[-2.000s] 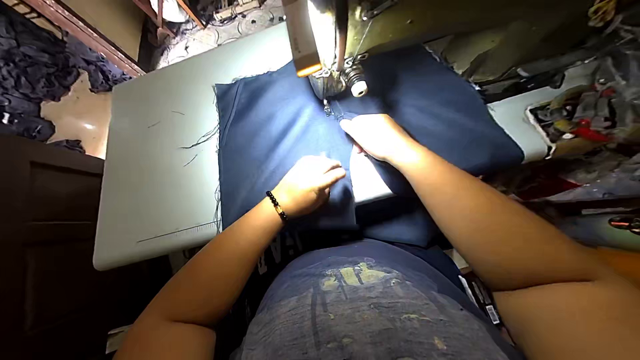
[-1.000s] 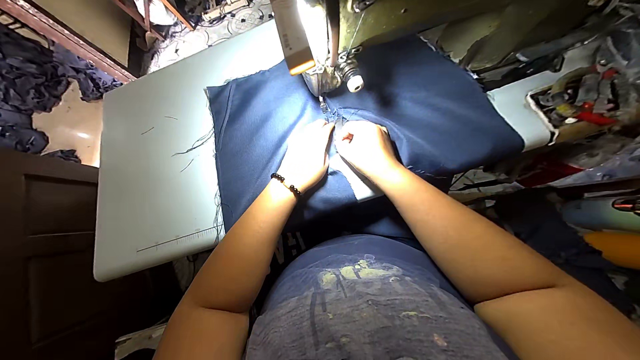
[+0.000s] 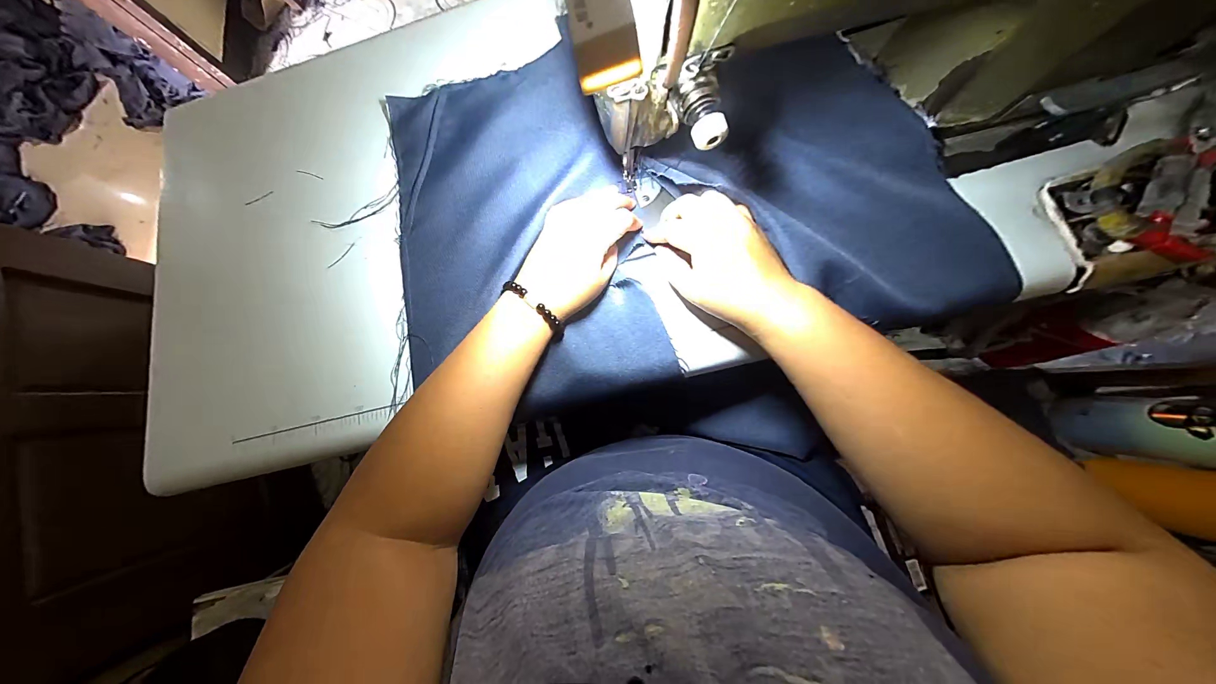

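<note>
Navy blue fabric (image 3: 494,190) with frayed edges lies under the head of a sewing machine (image 3: 655,104), both left and right of the needle. My left hand (image 3: 581,249), with a black bead bracelet at the wrist, pinches the fabric just below the presser foot (image 3: 630,176). Close beside it, my right hand (image 3: 722,249) has its fingertips closed on the fabric's edge to the right of the needle. Between the hands a fold of the fabric shows, and part of the metal needle plate (image 3: 650,195). The fingertips are partly washed out by the lamp's glare.
The pale sewing table (image 3: 275,313) bears loose threads (image 3: 361,214) and a printed ruler scale at its front edge. A tray of bobbins and small items (image 3: 1130,218) is set at the right. Dark cloth scraps (image 3: 57,85) lie on the floor at upper left. A brown wooden panel (image 3: 76,418) stands at left.
My left hand has moved from lower on the fabric up toward the needle. My right hand has shifted slightly away from it, and the gap between them now shows the needle plate.
</note>
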